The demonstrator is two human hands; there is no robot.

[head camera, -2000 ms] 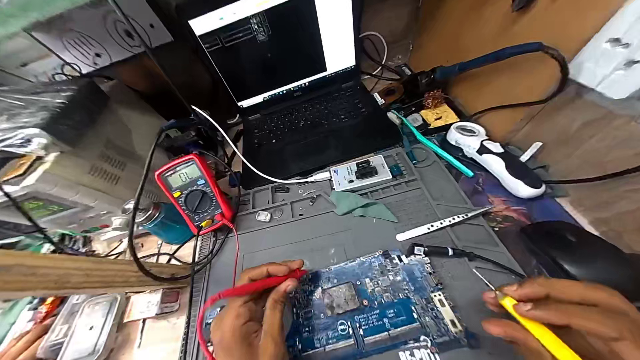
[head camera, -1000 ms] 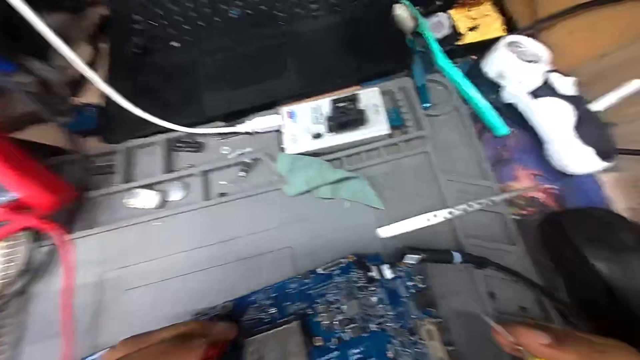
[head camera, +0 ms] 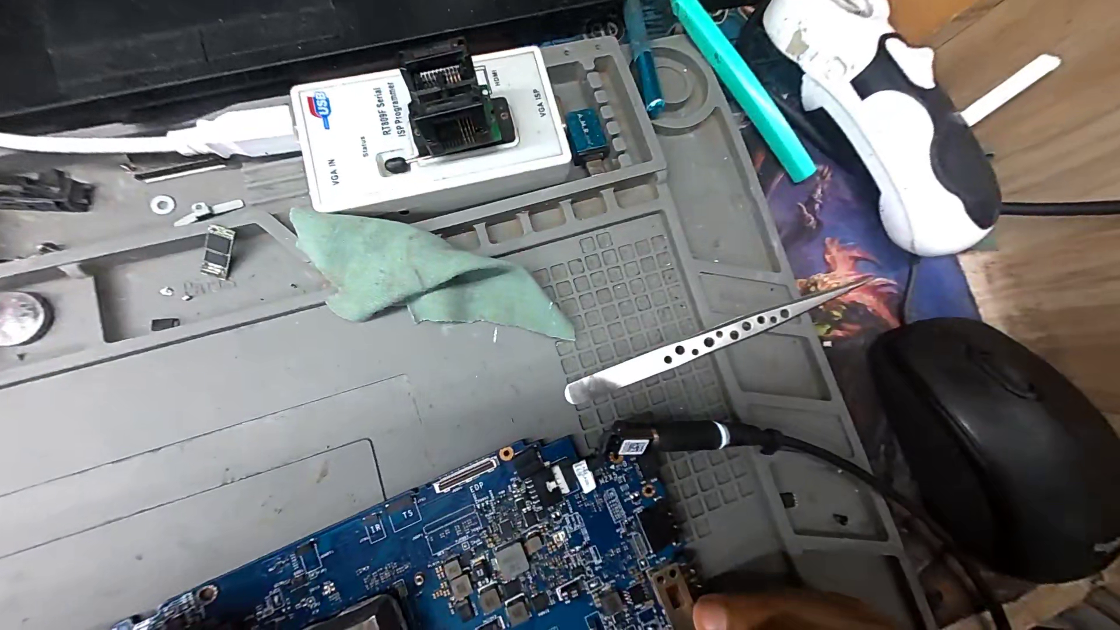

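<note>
A blue laptop motherboard (head camera: pixel 455 560) lies at the bottom of the view, cut off by the lower edge. Part of my right hand (head camera: pixel 787 611) shows at the bottom, a fingertip beside the board's right edge; whether it holds anything is hidden. My left hand is out of view. A black cable with a barrel plug (head camera: pixel 691 436) meets the board's upper right corner. Perforated metal tweezers (head camera: pixel 709 339) lie above the plug on the grey silicone work mat (head camera: pixel 262 420). Left of them is a crumpled green cloth (head camera: pixel 420 271), just below a white serial programmer (head camera: pixel 350 131) with a black chip socket (head camera: pixel 459 122).
A black mouse (head camera: pixel 989 446) sits at the right. Behind it are a white and black handheld device (head camera: pixel 910 131) and a turquoise stick-like tool (head camera: pixel 752 96). Small parts and a washer (head camera: pixel 162 205) lie in the mat's trays. A white cable (head camera: pixel 105 144) runs to the programmer.
The view has moved much closer. My left hand, earlier at the board's left with a red probe lead, has left the view. The yellow-handled tool once in my right hand no longer shows.
</note>
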